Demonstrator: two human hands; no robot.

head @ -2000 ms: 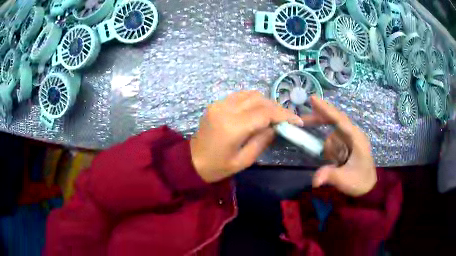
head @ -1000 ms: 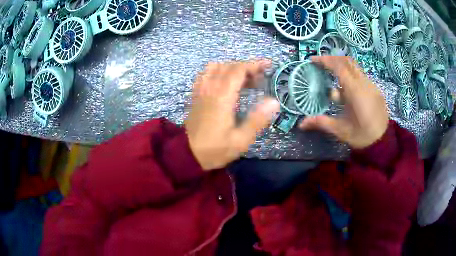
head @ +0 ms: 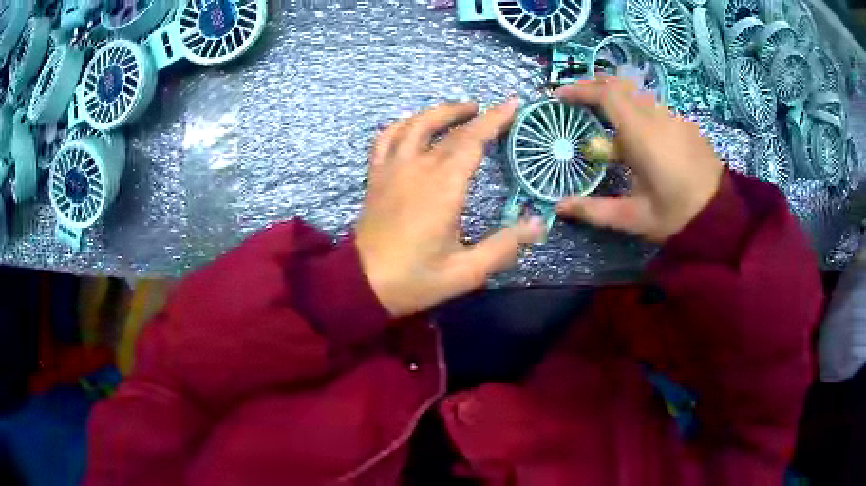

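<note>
A pale teal round grille cover (head: 558,150) with thin radial spokes lies over a fan head, whose handle stub (head: 528,211) points down toward me. My right hand (head: 655,161) grips the cover's right side with thumb and fingertips. The pale yellow-brown rounded end of a small hand tool (head: 598,147) shows at its palm; the rest of the tool is hidden. My left hand (head: 427,204) is spread at the left side, fingertips at the ring's upper left edge and thumb by the stub. Whether the cover sits fully flush cannot be told.
An open fan head (head: 627,68) lies just behind. A fan with grille (head: 541,8) lies at the top. Loose grille covers (head: 662,28) and fans are heaped at right. Fans with dark blue centres (head: 116,84) are heaped at left. Silvery bubbled sheet (head: 304,123) lies under everything.
The cover, first tilted edge-on between both hands, then held above the open fan head, now lies flat over it. Both hands have closed in around the ring.
</note>
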